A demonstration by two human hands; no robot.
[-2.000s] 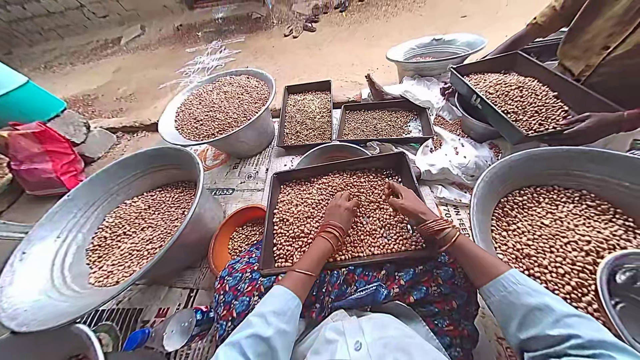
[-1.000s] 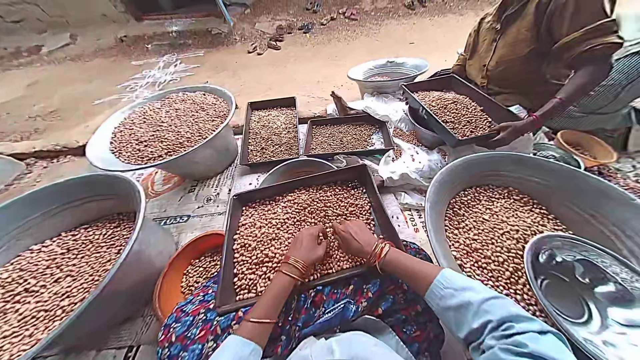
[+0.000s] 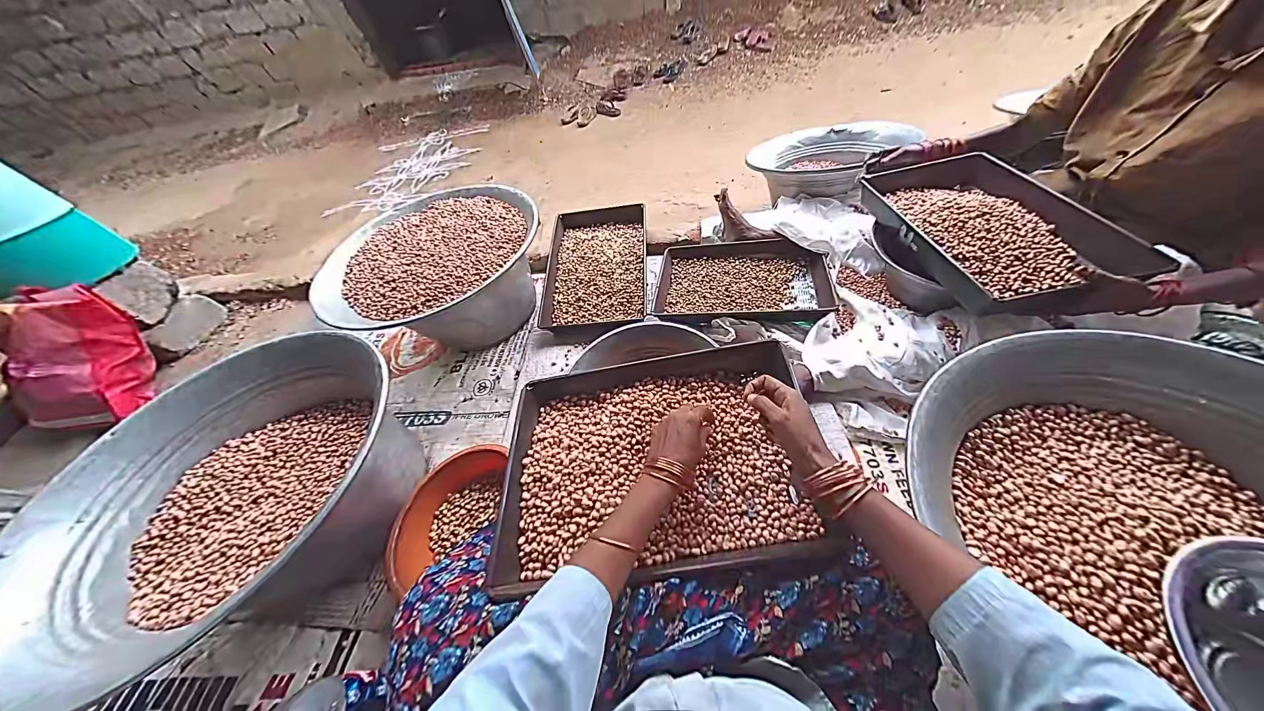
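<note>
A dark rectangular tray (image 3: 505,513) full of reddish-brown nuts or seeds (image 3: 592,464), likely shelled peanuts, rests on my lap over a blue-and-red floral cloth. My left hand (image 3: 679,439), wearing bangles, is over the middle of the nuts with its fingers curled down; whether it holds any is hidden. Nearer the tray's upper right corner is my right hand (image 3: 785,410), thumb and fingertips close together just above the nuts; anything pinched there is too small to tell. An orange bowl (image 3: 405,538) with more nuts stands against the tray's left side.
Large metal basins of nuts stand at left (image 3: 380,395), upper left (image 3: 523,267) and right (image 3: 923,434). Two smaller dark trays (image 3: 642,222) lie beyond mine. At upper right, a co-worker (image 3: 1155,128) holds another tray (image 3: 1116,237) of nuts. White plastic bags (image 3: 869,346) lie between us.
My hands were close together over the nuts a second ago; now they are farther apart, the right one nearer the tray's far right corner. The view has swung left.
</note>
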